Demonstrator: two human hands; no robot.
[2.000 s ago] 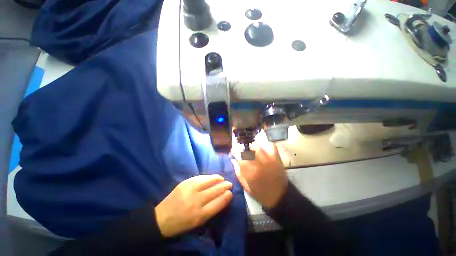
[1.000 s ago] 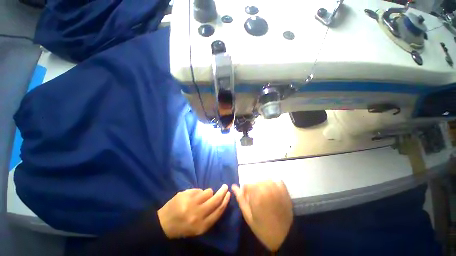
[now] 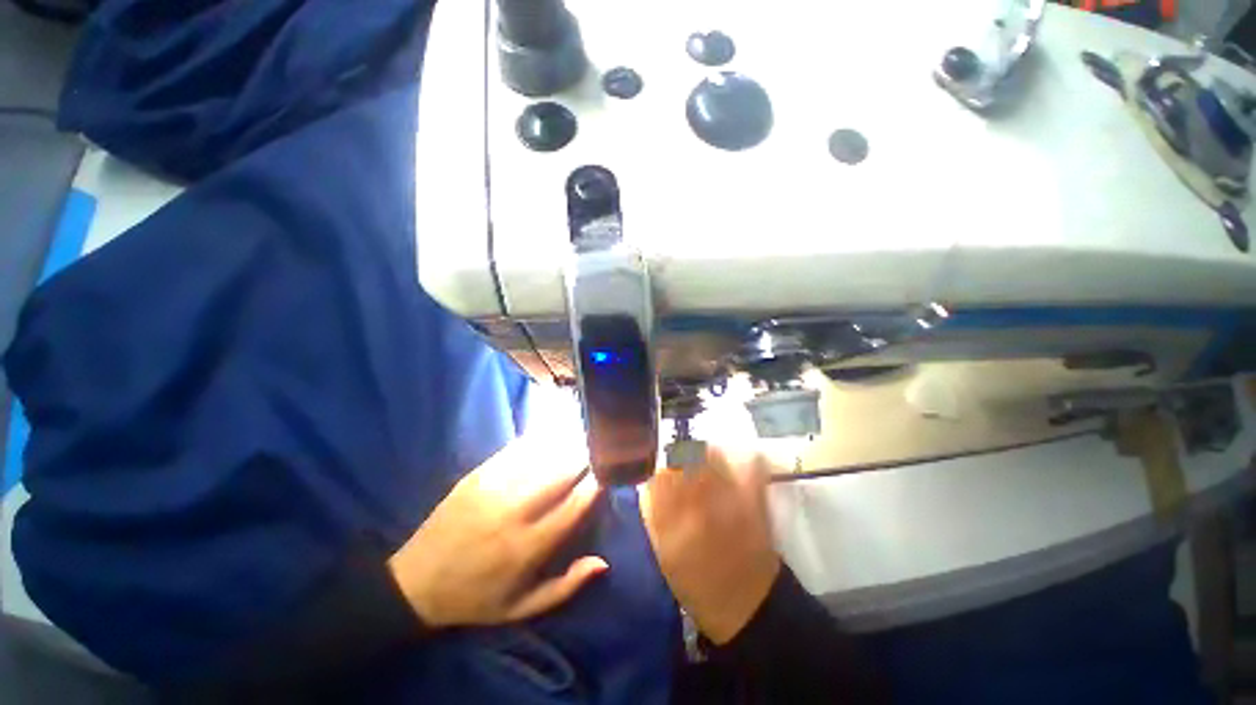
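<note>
The navy garment piece (image 3: 262, 358) lies heaped left of the sewing machine (image 3: 827, 179), and a narrow part of it runs under the needle area. My left hand (image 3: 503, 537) lies on the cloth just left of the thread-lever guard (image 3: 616, 372), fingers spread. My right hand (image 3: 714, 544) is at the cloth's right edge by the presser area, fingers bent. Its fingertips are blurred and partly behind the guard and metal parts, so its grip cannot be told. A small metal piece (image 3: 692, 634) shows below my right hand. The needle is hidden.
More navy cloth (image 3: 234, 83) lies behind the work. The pale ridged table edge (image 3: 950, 579) runs along the front right, with dark cloth (image 3: 1033, 640) below it. A blue sheet (image 3: 66, 234) shows at far left. A bobbin winder (image 3: 1185, 131) sits atop the machine arm.
Since one second ago both hands have moved forward from the table's front edge to the needle area. The camera view has shifted, with the machine head appearing larger and closer.
</note>
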